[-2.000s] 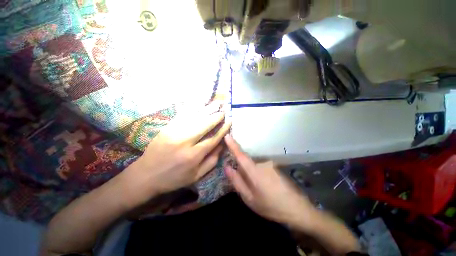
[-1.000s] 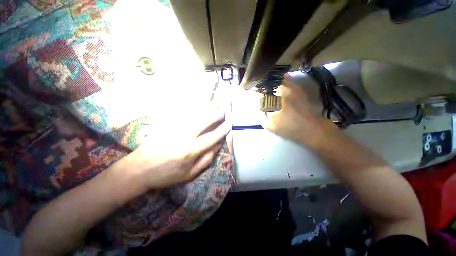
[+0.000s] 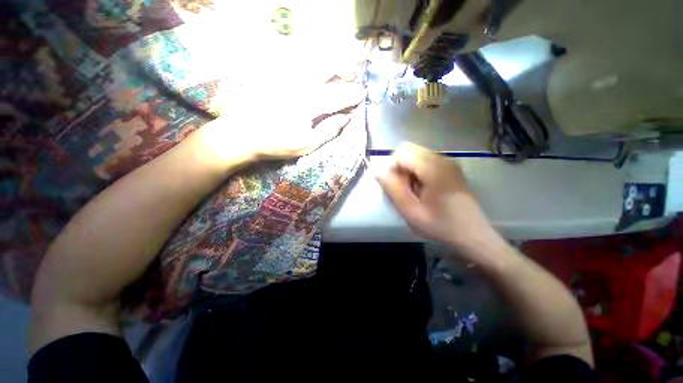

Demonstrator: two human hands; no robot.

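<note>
The patterned cloth covers the left side, washed out white under the lamp, its right edge running down from the needle area. My left hand lies flat on it, fingers partly apart and pointing at the presser foot; glare hides detail. My right hand is over the front of the white machine bed, just right of the cloth edge. Its fingers are curled; whether they hold anything small is not visible. The knurled brass knob is above it. Needle and foot are lost in glare.
The cream machine head spans the upper right. Black-handled scissors lie on the bed right of the knob. A dark switch plate is at the bed's right end. A red plastic stool and scraps are on the floor.
My right hand moved from beside the knob down to the bed's front, near the cloth edge. My left hand stays on the cloth, whose lower part now lies differently. The view has shifted.
</note>
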